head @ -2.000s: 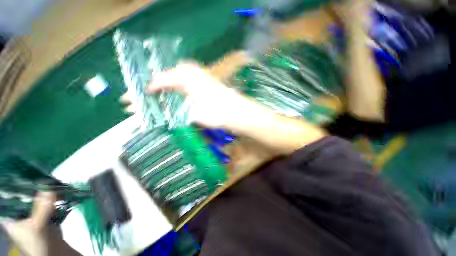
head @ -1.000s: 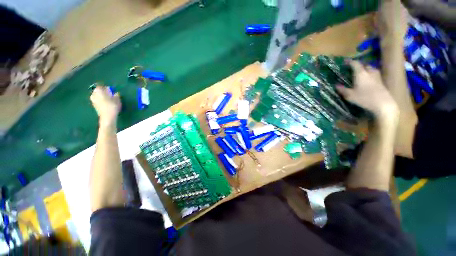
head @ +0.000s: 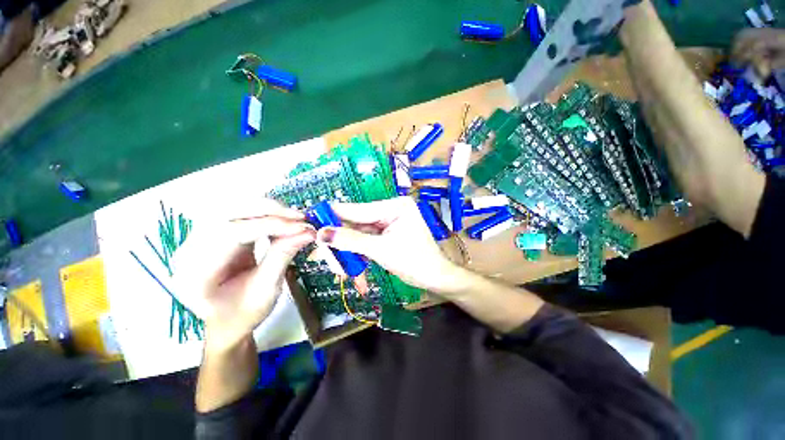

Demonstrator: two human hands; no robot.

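My left hand (head: 245,275) and my right hand (head: 392,245) meet over the carton of green panelized boards (head: 373,163). Both hold one blue battery pack (head: 346,260), tilted, with fingers of each hand at its upper part. Thin yellowish and red leads hang from the pack to a small green circuit board (head: 400,320), which lies near my lap at the carton's near side. The fingertips of my left hand meet those of my right beside the pack; what they pinch there is too small to tell.
Thin green rails (head: 172,230) lie on the white work board (head: 125,228). Blue packs (head: 428,173) and heaped PCB strips (head: 559,163) lie at right. Two wired packs lie on the green belt (head: 344,51). Another person's arm (head: 689,129) reaches in from the right.
My left hand has come back from the belt and my right hand from the PCB strips; both now hold a blue pack. The dark block no longer shows, and green rails show on the white board.
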